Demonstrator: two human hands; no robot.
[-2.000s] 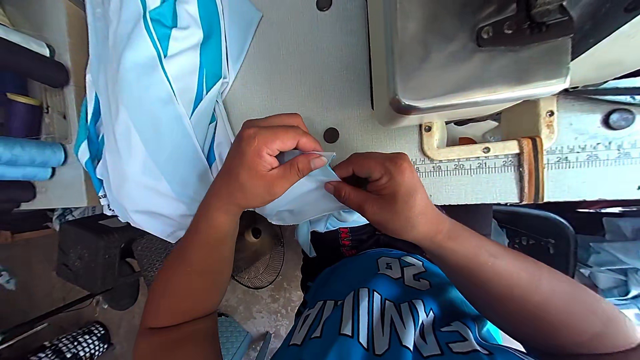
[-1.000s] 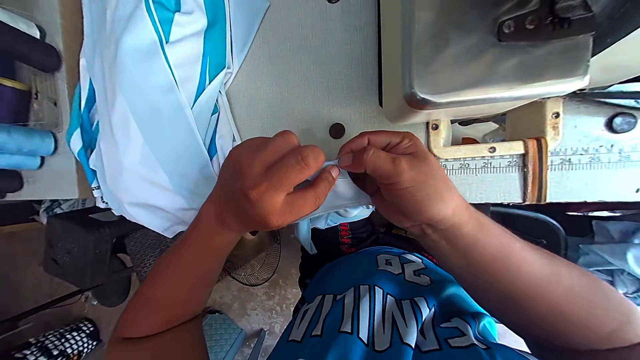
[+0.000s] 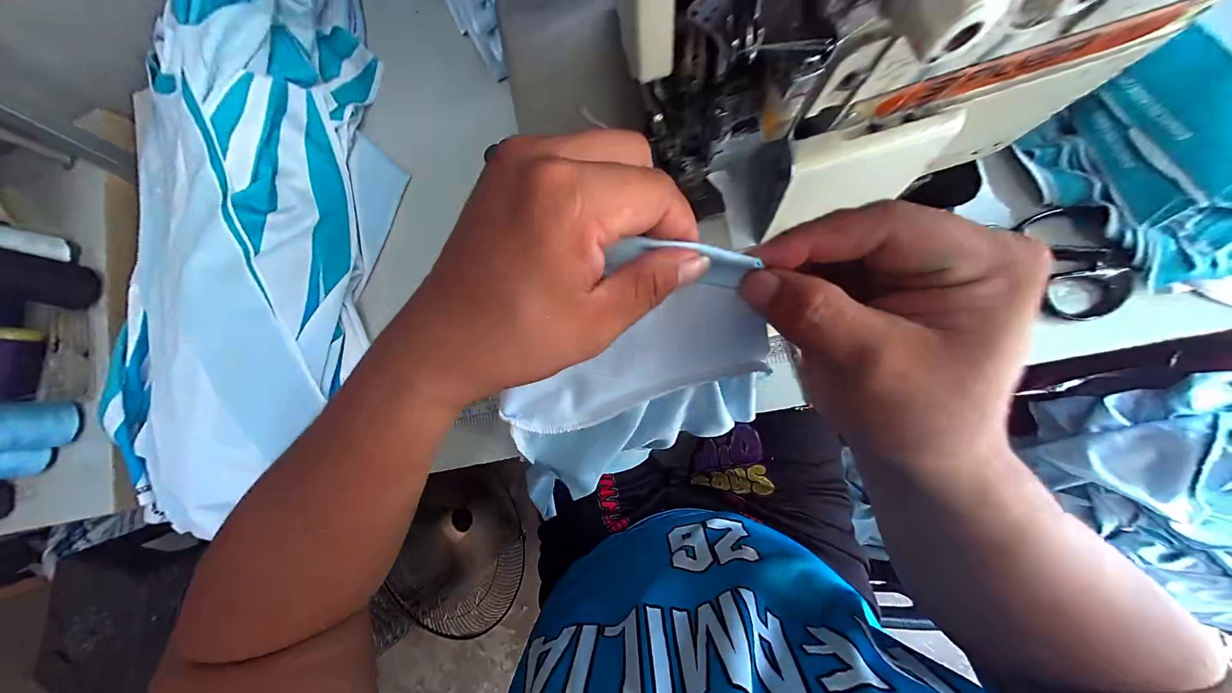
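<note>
A light blue fabric piece (image 3: 664,356) is stretched between both hands, its folded upper edge pinched and its ruffled lower part hanging over the table's front edge. My left hand (image 3: 568,260) grips that edge between thumb and curled fingers. At the edge's right end, my right hand (image 3: 895,318) pinches the corner between thumb and forefinger. Just beyond the fabric stands an industrial sewing machine (image 3: 828,87), its needle area partly hidden behind the hands. Left of my left hand lies a pile of white, light blue and teal garment pieces (image 3: 231,385).
Black-handled scissors (image 3: 1088,279) lie right of my right hand, near teal fabric (image 3: 1155,144). Thread spools or rolls (image 3: 38,423) sit on a shelf at far left. A fan (image 3: 462,558) stands below the table, and light blue fabric (image 3: 1145,462) is heaped at lower right.
The view has shifted, so the machine's needle area now shows. Both hands still hold the light blue fabric; they were close together one second ago and are now farther apart along its edge.
</note>
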